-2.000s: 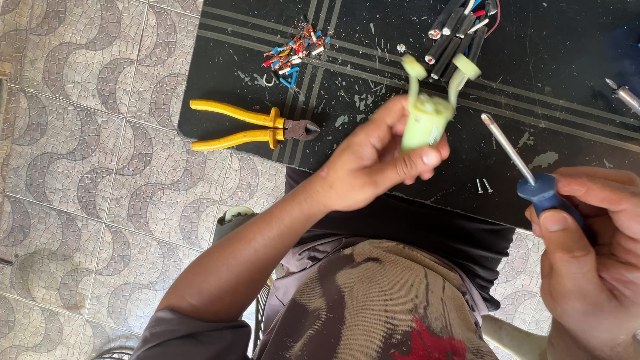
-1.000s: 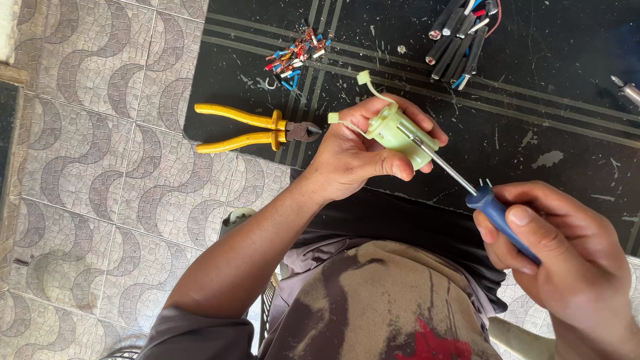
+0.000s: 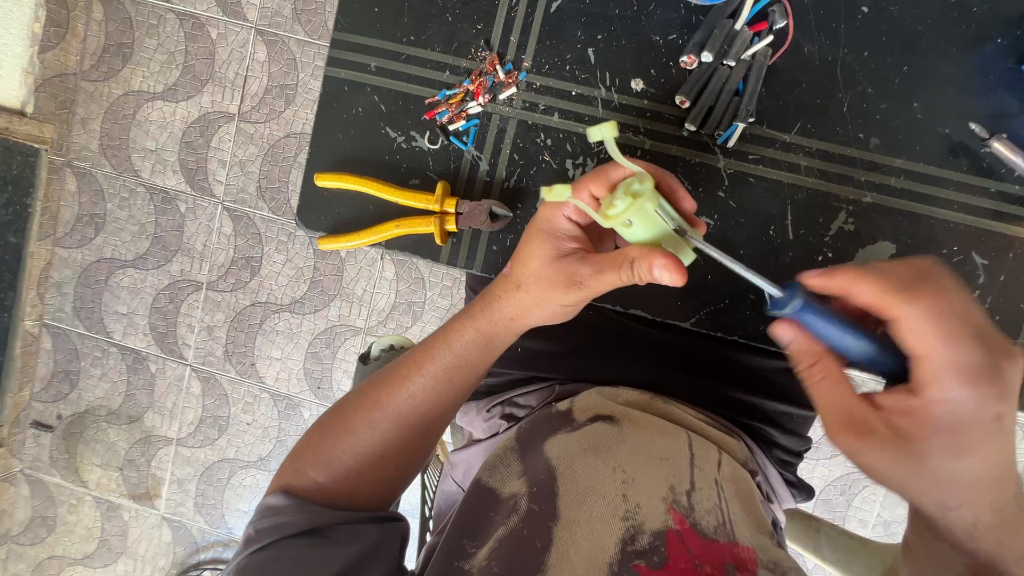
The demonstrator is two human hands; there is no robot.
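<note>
My left hand point(image 3: 588, 252) holds a pale green plastic fitting point(image 3: 640, 214) over the table's near edge. Two curved arms with small end pads stick out of the fitting toward the upper left. My right hand point(image 3: 896, 344) grips the blue handle of a screwdriver point(image 3: 740, 270). The tip of its metal shaft meets the side of the fitting, near a slot; whether it sits inside cannot be told. To the left of my left hand, diagonal cutting pliers point(image 3: 400, 210) with yellow handles lie on the table edge.
On the black scratched table point(image 3: 840, 184) are a pile of short wire offcuts point(image 3: 478, 96) and a bundle of black-sheathed cable pieces point(image 3: 724, 76). A metal-tipped tool point(image 3: 1000, 148) lies at the right edge. Patterned floor tiles point(image 3: 160, 240) show at left.
The screwdriver, apart from the fitting two seconds ago, now touches its side. My left hand has turned the fitting so its arms point to the upper left.
</note>
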